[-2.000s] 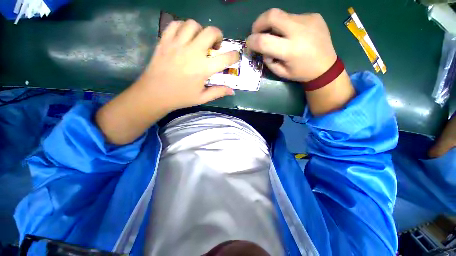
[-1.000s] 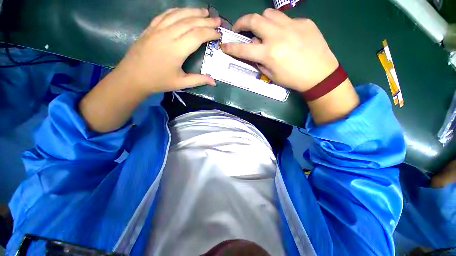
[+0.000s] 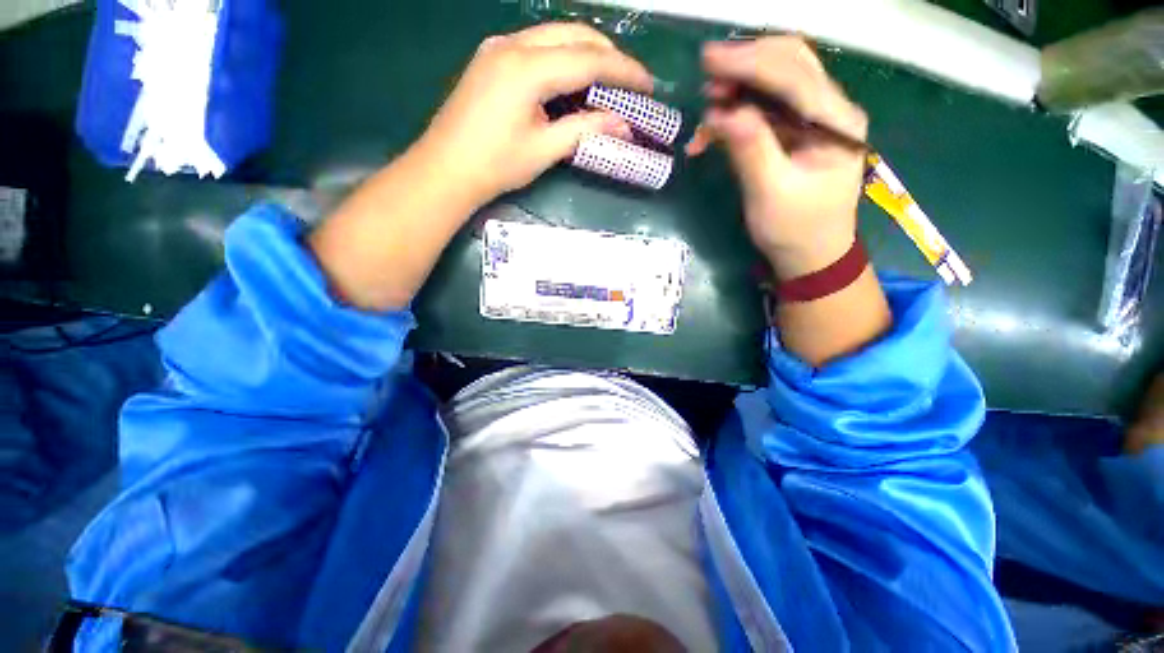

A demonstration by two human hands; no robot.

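The silvery-white phone mid-frame [image 3: 585, 276] lies flat on the dark green mat near its front edge, with a small orange part near its right end. My left hand [image 3: 543, 102] holds a curled sheet of small dark-dotted stickers [image 3: 623, 161] above and behind the phone. My right hand [image 3: 794, 134] is just right of the sheet, blurred, with a thin dark tool [image 3: 817, 125], apparently tweezers, in its fingers. Flex cables with orange-yellow and white parts [image 3: 914, 223] lie on the mat to the right, their upper end close to my right hand.
A blue bin [image 3: 250, 96] with heaped white strips [image 3: 175, 83] stands at the upper left. A white rail [image 3: 894, 32] runs along the back. Clear plastic [image 3: 1128, 262] lies at the far right. Another person's forearm [image 3: 1108, 61] reaches in at the upper right.
Both hands have left the phone, which now lies uncovered on the mat. My left hand has taken hold of the sticker sheet. My right hand has lifted away, and the tool now shows.
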